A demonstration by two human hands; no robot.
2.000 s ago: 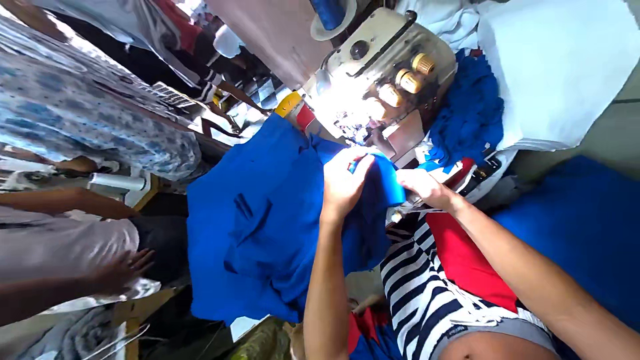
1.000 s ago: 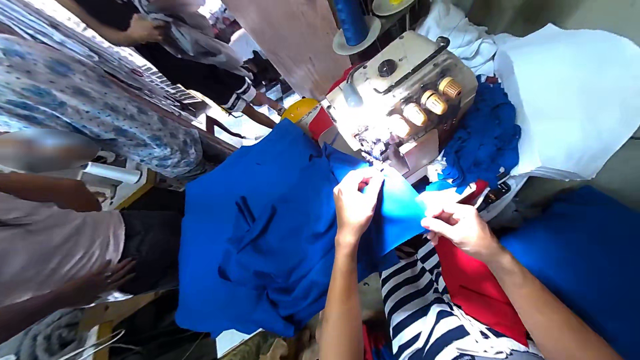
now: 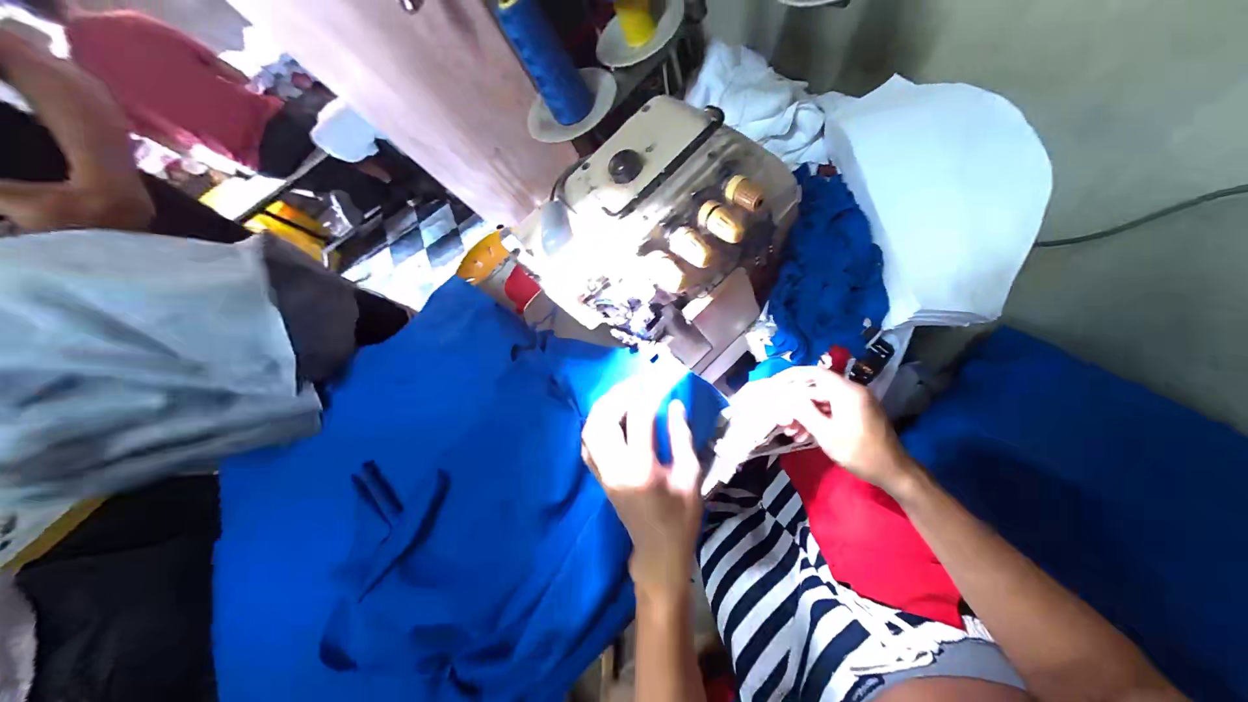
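A large piece of blue fabric [image 3: 429,546] spreads from the left up to the needle area of an overlock sewing machine [image 3: 673,195], whose lamp glares white. My left hand [image 3: 648,439] grips the edge of this fabric just below the machine's needle area, thumb and fingers pinched around a fold. To the right, my right hand [image 3: 834,414] is held with its fingertips together over the front of the machine bed; glare hides whether anything lies between them. Red cloth [image 3: 868,536] and striped navy and white cloth [image 3: 770,575] lie on my lap.
Behind the machine stand a blue thread cone [image 3: 551,63] and a yellow thread cone [image 3: 636,21]. Bunched blue fabric [image 3: 829,263] and white sheets [image 3: 946,195] are at its right. More blue fabric [image 3: 1082,497] lies far right. Another person's arm [image 3: 83,156] and grey cloth [image 3: 146,351] are close at left.
My right hand has left the blue fabric's corner that it pinched one second ago. My left hand remains on the fabric. Grey cloth and a person's arm have come close at the left.
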